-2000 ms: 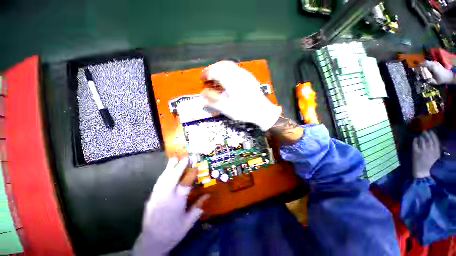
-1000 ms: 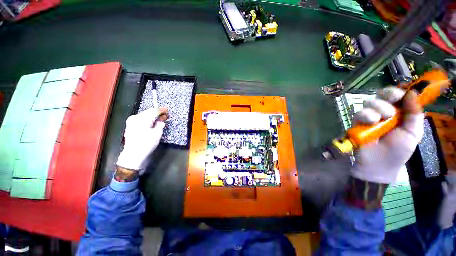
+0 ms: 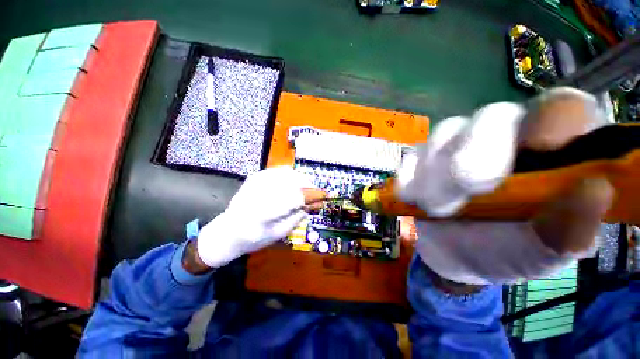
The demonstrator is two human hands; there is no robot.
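The green circuit board (image 3: 351, 245) lies in the orange-brown fixture (image 3: 323, 280), with a pale heat sink bar (image 3: 347, 151) along its far edge. My right hand (image 3: 498, 182), in a white glove with some bare fingertips, is shut on the orange electric screwdriver (image 3: 449, 200). The screwdriver's yellow nose is over the board and points left. My left hand (image 3: 256, 214), gloved, has its bare fingertips together at the screwdriver's tip above the board. Whether they hold a screw is too small to tell.
The black screw tray (image 3: 160, 144) lies left of the fixture with a marker pen (image 3: 211, 98) on its screws. A red board (image 3: 91, 189) with mint-green sheets (image 3: 42, 126) is at far left. More mint-green sheets (image 3: 551, 308) lie at lower right. Other boards (image 3: 535, 56) stand beyond.
My left hand has moved from the screw tray to the board. The screwdriver, lifted at the right one second ago, has come left over the board. Two seconds ago it lay on the bench.
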